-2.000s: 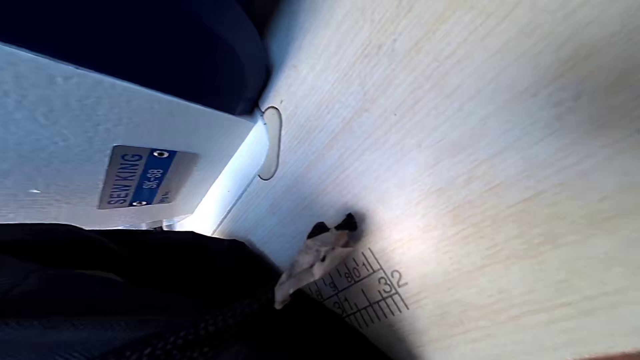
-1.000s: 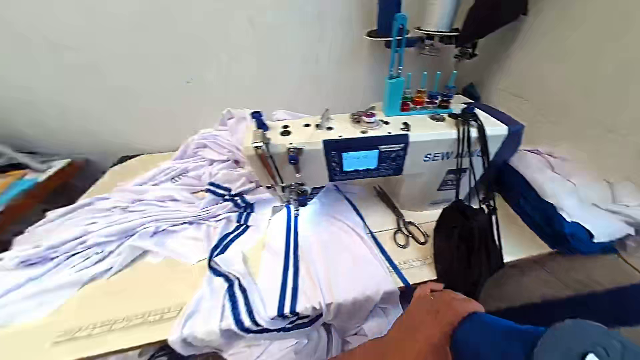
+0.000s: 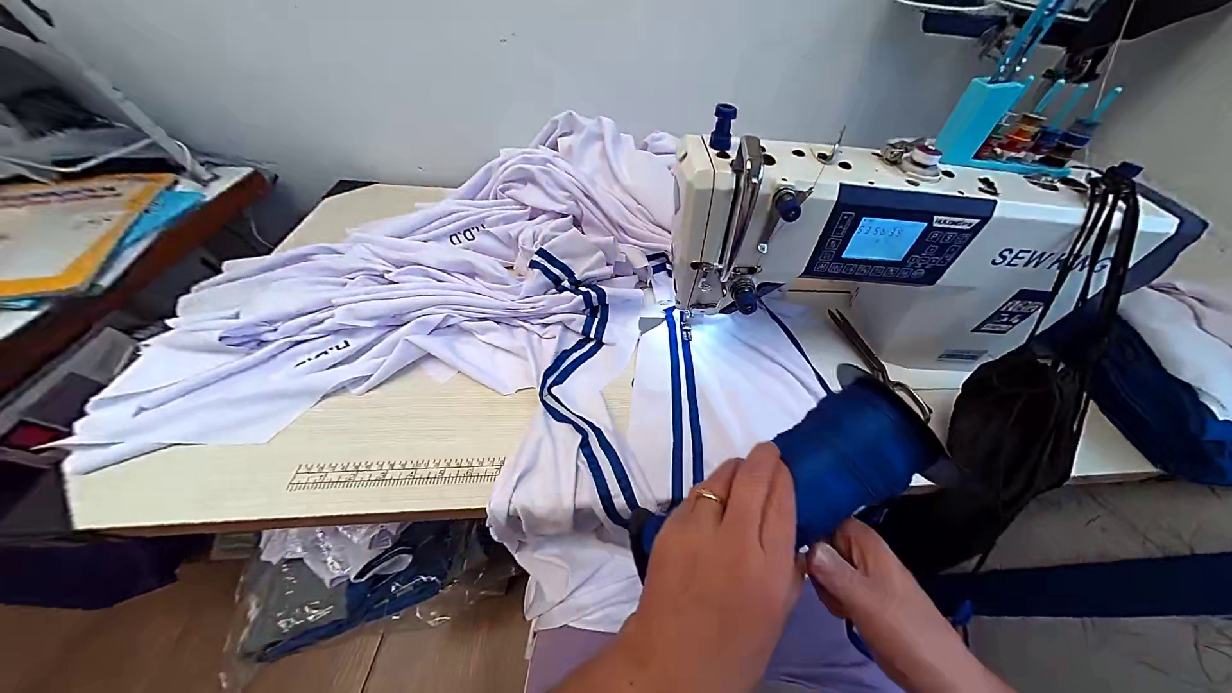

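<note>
Both my hands are on a spool wound with blue ribbon point(image 3: 847, 457), tilted in front of the sewing machine point(image 3: 924, 241). My left hand point(image 3: 727, 549) wraps over the spool's near left side; a ring shows on one finger. My right hand point(image 3: 871, 587) pinches at its lower edge. White fabric with blue stripes point(image 3: 683, 414) lies under the lit presser foot point(image 3: 686, 322) and hangs over the table's front edge. Scissors point(image 3: 876, 361) lie just behind the spool, partly covered by it.
Bunched white fabric point(image 3: 385, 318) covers the table's left part. A printed ruler point(image 3: 395, 472) marks the front edge. A black drawstring bag point(image 3: 1011, 452) hangs at right. Thread bobbins point(image 3: 1030, 135) stand on the machine. A plastic bag of cloth point(image 3: 337, 597) sits below the table.
The view has shifted a lot. One second ago one hand was at the blue spool at the lower right; now both hands hold it up in front of the scissors.
</note>
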